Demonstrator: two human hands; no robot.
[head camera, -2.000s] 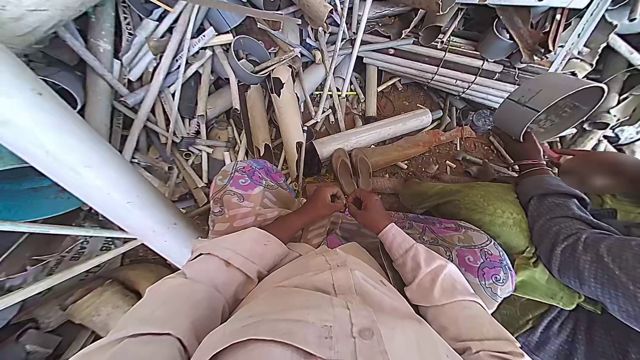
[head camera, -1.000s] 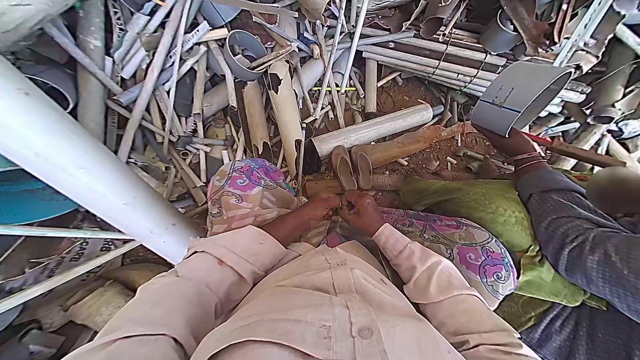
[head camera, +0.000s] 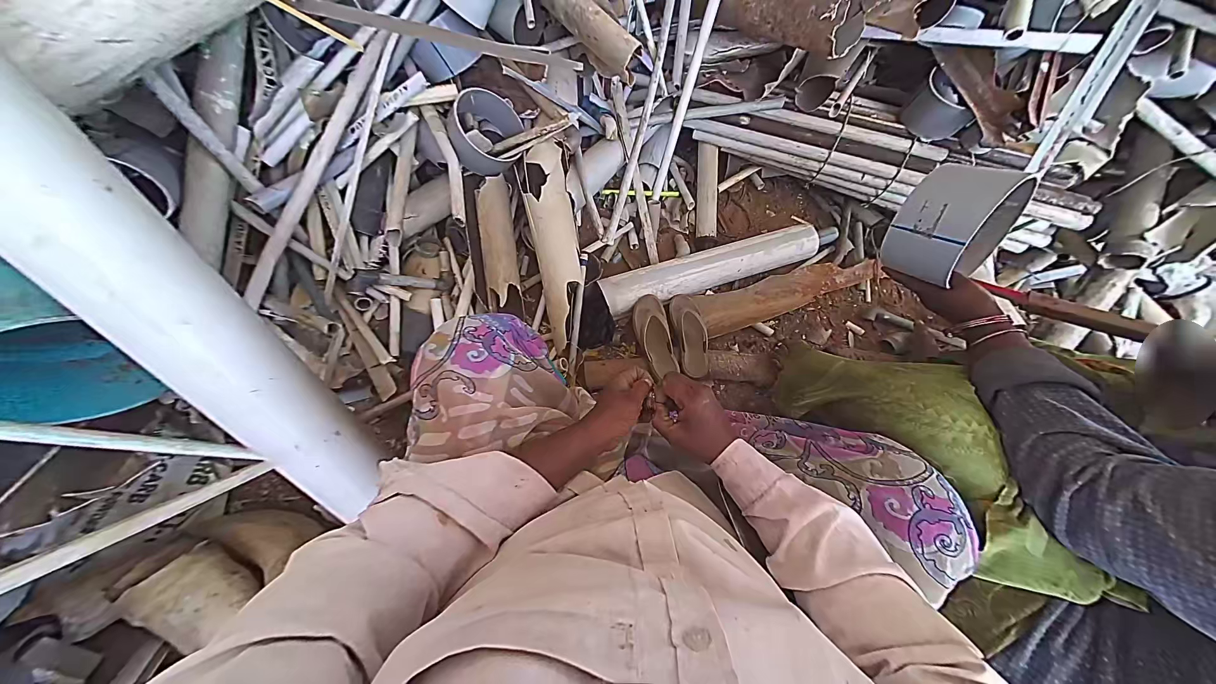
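Note:
My left hand (head camera: 622, 404) and my right hand (head camera: 693, 415) meet over my lap, fingers curled and thumbs close together. Something small and dark shows between the fingertips; what it is, and which hand grips it, I cannot tell. Just beyond the hands a pair of brown sandals (head camera: 673, 337) lies side by side. Patterned cloth (head camera: 489, 356) covers my knees. Past the sandals rests a whitish plastic pipe (head camera: 712, 266), with a brown split pipe (head camera: 784, 299) in front of it.
At my right a co-worker's hand (head camera: 955, 302) holds a wide grey pipe ring (head camera: 936, 223). A thick white pipe (head camera: 190, 285) slants across the left side. Bundled thin pipes (head camera: 817, 157) and broken pipe pieces cover the ground ahead. A blue-green round object (head camera: 76, 370) lies at far left.
The co-worker has turned the grey pipe ring from a tilted position, and its outer wall now faces me more. My two hands stay together over my lap.

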